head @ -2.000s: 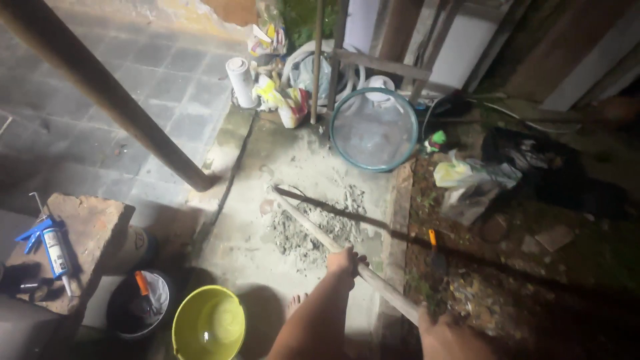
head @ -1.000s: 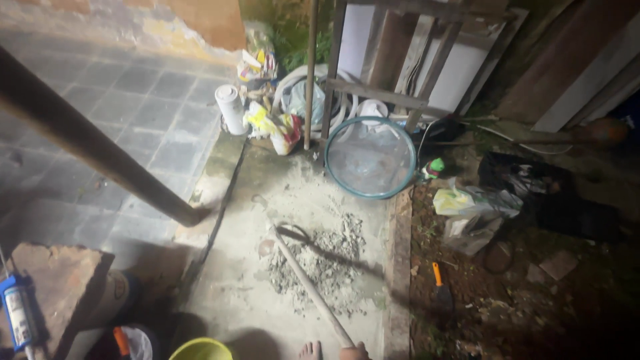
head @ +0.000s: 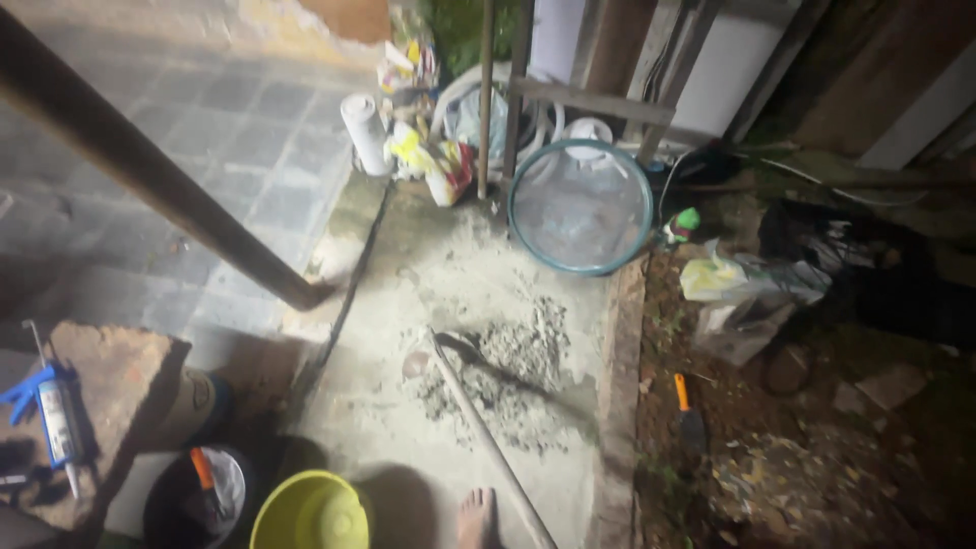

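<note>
Neither of my hands shows in the frame now. A long wooden-handled tool [head: 488, 442], probably a hoe, runs from the bottom edge up to a pile of wet grey mortar [head: 518, 351] on the concrete strip. Its head rests at the left side of the pile, partly buried or blurred. My bare foot [head: 476, 518] stands on the concrete left of the handle. A yellow bucket [head: 309, 512] is at the bottom, beside a dark bucket [head: 156, 503] holding an orange-handled tool [head: 203, 473]. Beyond the pile leans a round sieve [head: 579, 206] with a teal rim.
A caulking gun [head: 53, 415] lies on a rough slab [head: 122, 366] at left. A thick pole [head: 175, 183] slants down to the paving edge. An orange-handled trowel [head: 690, 412] and plastic bags [head: 732, 290] lie on soil at right. A thin upright pole [head: 486, 99] stands behind.
Two seconds ago both hands were on the handle; one second ago only one showed at the bottom edge, and now neither does. The handle's lower part has swung left.
</note>
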